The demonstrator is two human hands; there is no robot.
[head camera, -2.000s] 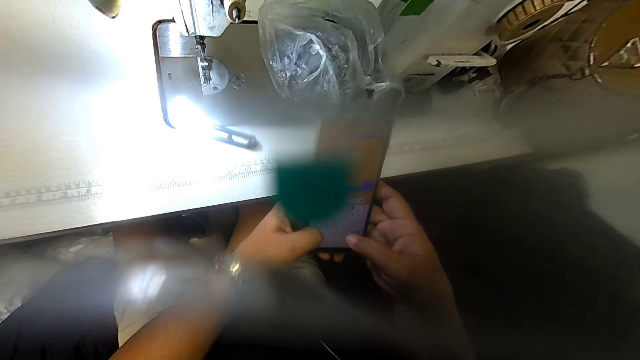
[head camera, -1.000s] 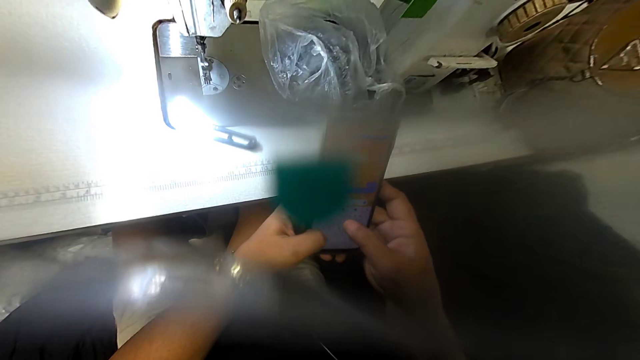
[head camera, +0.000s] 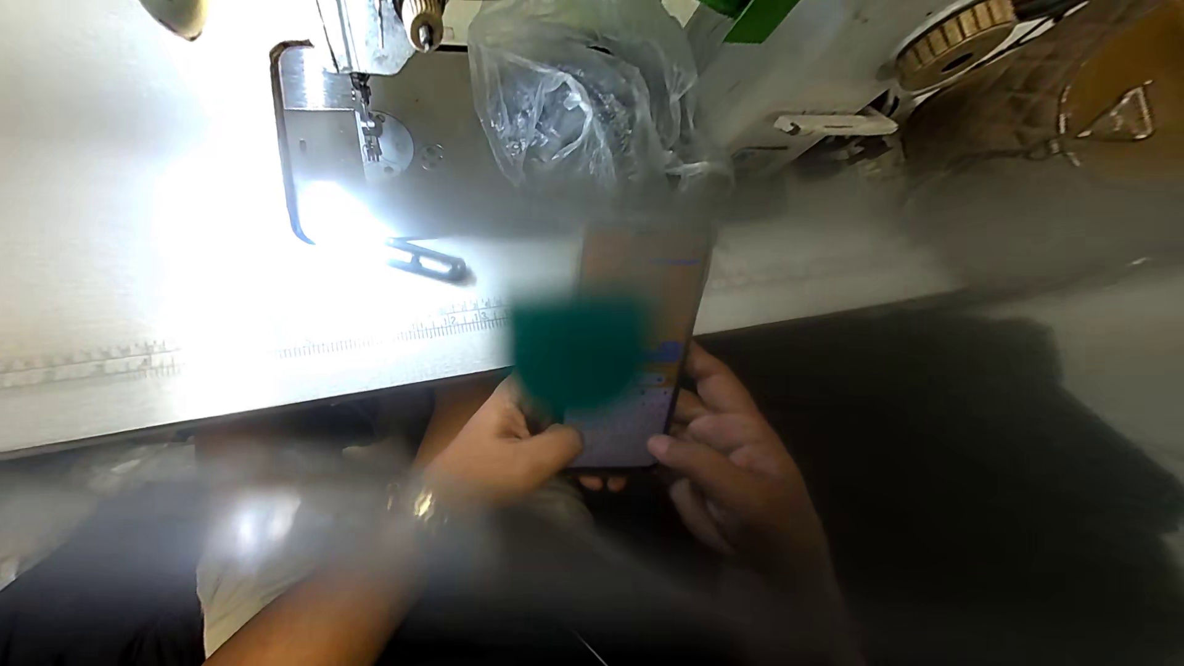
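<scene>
A smartphone point(head camera: 638, 407) with a lit screen is held upright between both hands, just off the front edge of the sewing machine table. My left hand point(head camera: 499, 449) grips its lower left side, thumb at the screen's lower corner. At the lower right side is my right hand point(head camera: 740, 453), its thumb on the bottom of the screen and its fingers along the edge and behind. A blurred green patch covers part of the phone and of my left fingers. Beyond the phone stands the needle and presser foot point(head camera: 370, 129) of a sewing machine.
Thread snips or a similar small dark tool point(head camera: 427, 260) lie on the table near the needle plate. A clear plastic bag point(head camera: 592, 111) rests on the machine bed. A printed measuring scale point(head camera: 453, 320) runs along the table's front. The machine's handwheel point(head camera: 957, 46) is at upper right.
My right thumb has shifted a little over the lower part of the phone screen. Both hands still hold the phone in about the same place.
</scene>
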